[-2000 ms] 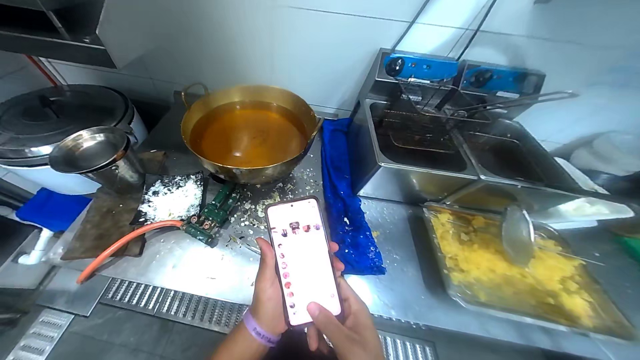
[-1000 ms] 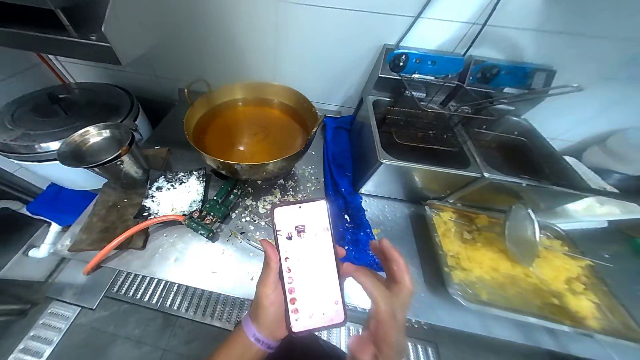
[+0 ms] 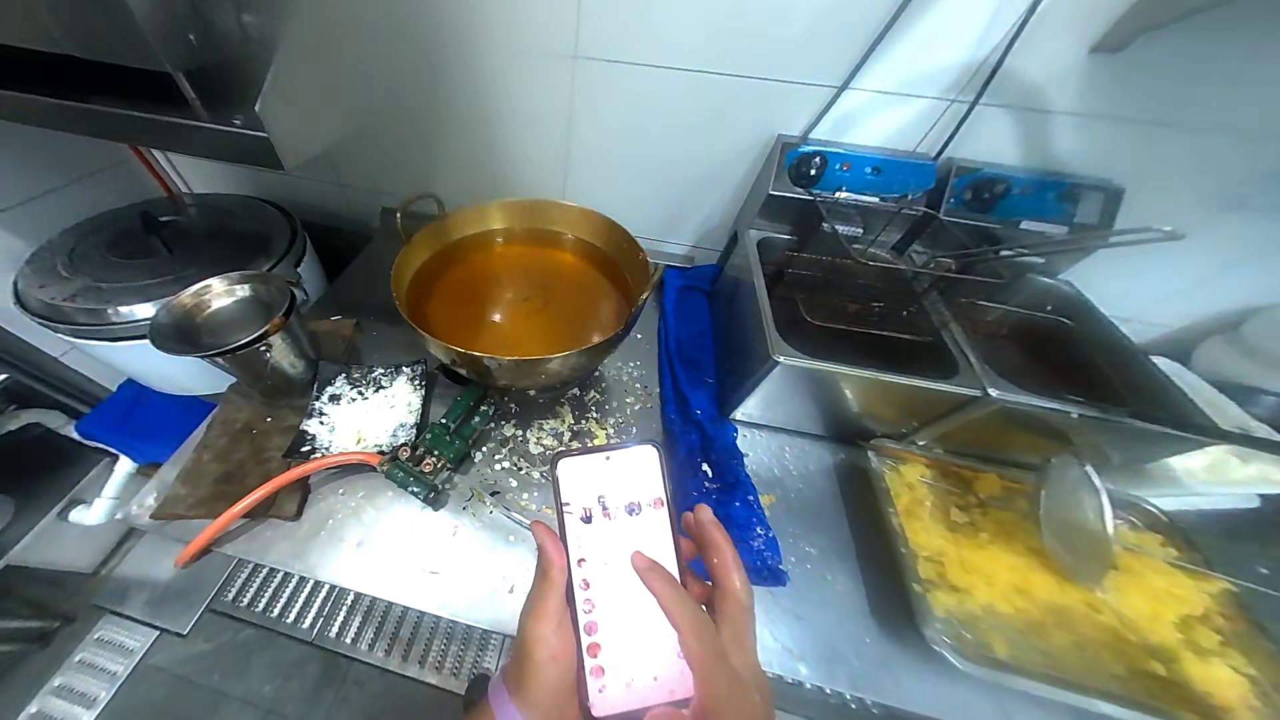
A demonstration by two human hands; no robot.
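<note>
A smartphone [image 3: 620,590] with a bright lit screen stands upright at the lower middle, gripped along its left edge by my left hand [image 3: 545,635]. My right hand [image 3: 710,620] is at the phone's right side, with one finger over the screen and the others apart. Whether that finger touches the glass cannot be told. A purple band is round my left wrist. Behind the phone, a wide brass-coloured pan [image 3: 520,365] holds amber liquid. To the right of the pan lies a crumpled blue cloth [image 3: 700,430].
A double deep fryer [image 3: 850,390] stands at the right, with a metal tray [image 3: 940,640] of yellow food and a skimmer [image 3: 1075,520] before it. An orange hose [image 3: 270,500] joins a green burner valve [image 3: 440,445]. Steel pots [image 3: 225,320] and a lidded bin [image 3: 150,260] are at the left.
My right hand was low on the phone, moved off to its right side, and now has a finger over the screen. My left hand keeps its hold.
</note>
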